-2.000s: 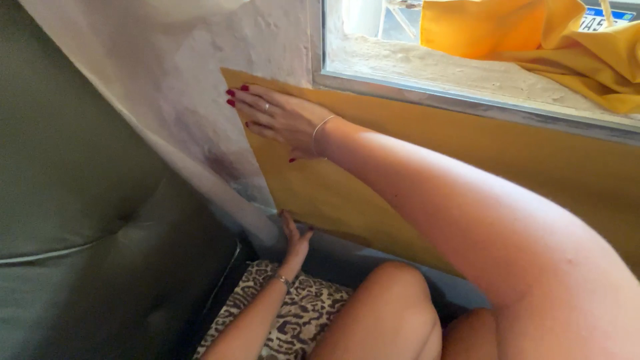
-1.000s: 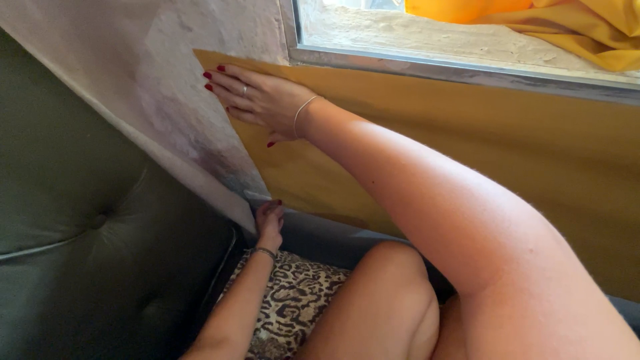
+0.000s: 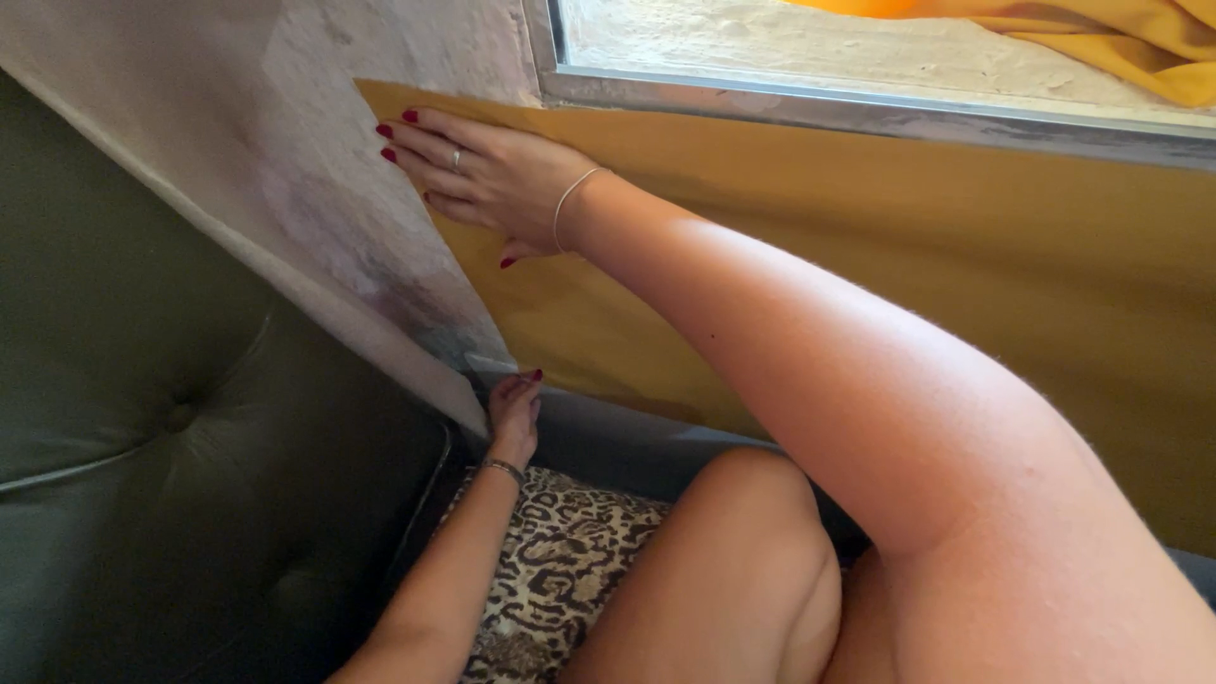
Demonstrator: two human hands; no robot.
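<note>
A mustard-yellow sheet point(image 3: 883, 247), its material not certain, lies against the wall below a window. My right hand point(image 3: 484, 180) rests flat on its upper left corner area, fingers spread a little, with nothing held. Down at the sheet's lower left corner is my left hand point(image 3: 516, 404), its fingers bent and the fingertips close together at the sheet's edge. Whether they pinch the edge cannot be seen clearly. The right forearm crosses in front of the sheet and hides part of it.
A dark green tufted headboard or seat back point(image 3: 180, 475) stands at the left, beside the patchy wall point(image 3: 313, 142). A leopard-print cushion point(image 3: 570, 551) lies beside my bent knee. The metal window frame point(image 3: 760, 95) runs above, with orange-yellow fabric point(image 3: 1111, 38) beyond it.
My left hand's fingers, stretched upward on the sheet's lower corner two seconds ago, are now bent in at that corner. The right hand stays on the upper corner. The view has shifted somewhat.
</note>
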